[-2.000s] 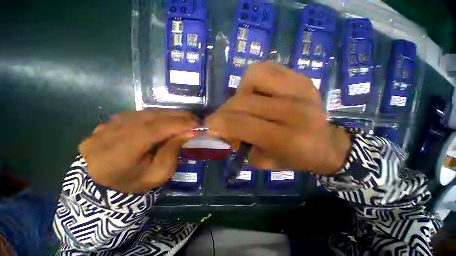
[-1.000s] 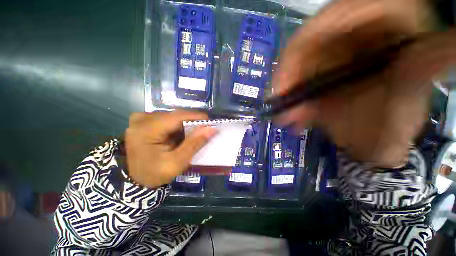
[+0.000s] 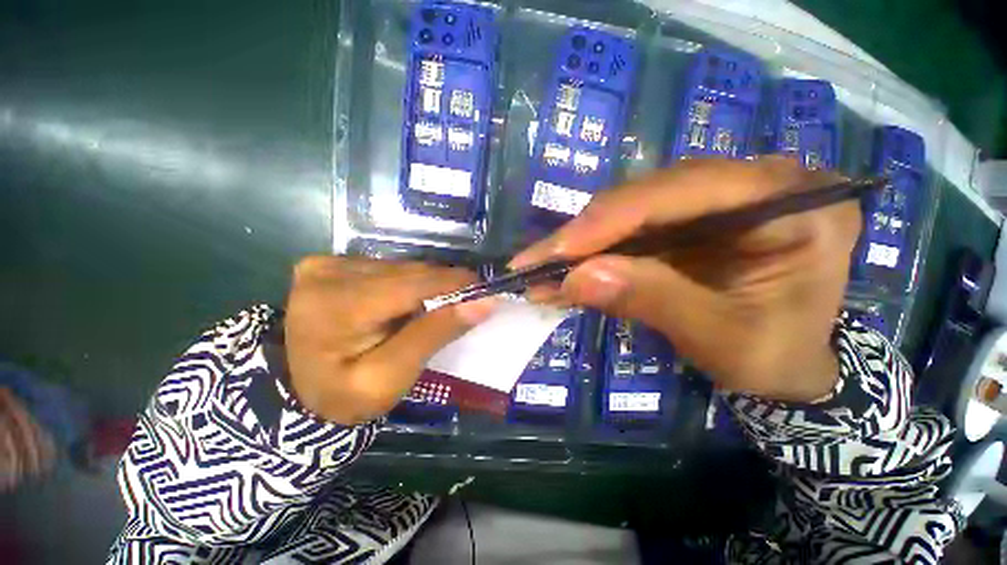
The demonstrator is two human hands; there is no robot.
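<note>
My left hand (image 3: 359, 337) pinches a white label sheet (image 3: 502, 340) with a dark red, dotted band along its lower edge. My right hand (image 3: 718, 265) holds dark tweezers (image 3: 707, 228) like a pen, the tip over the sheet's upper edge beside my left fingertips. Under and behind both hands lies a clear blister tray (image 3: 370, 232) with two rows of pockets. Blue phones with open backs, such as the back-left one (image 3: 447, 110), lie in it, each visible one with a white label near its lower end. My hands and the sheet hide parts of several phones.
The dark green workbench (image 3: 166, 210) extends left of the tray. A dark flat handset or case (image 3: 958, 304) lies to the right, near round white fan bases (image 3: 986, 388). Part of another person, blurred, shows at the left edge (image 3: 28, 425).
My right hand with the tweezers has come back from the upper right to the sheet. The sheet is now tilted, its red band sloping down to the right. The view has shifted, showing more of the tray's right side.
</note>
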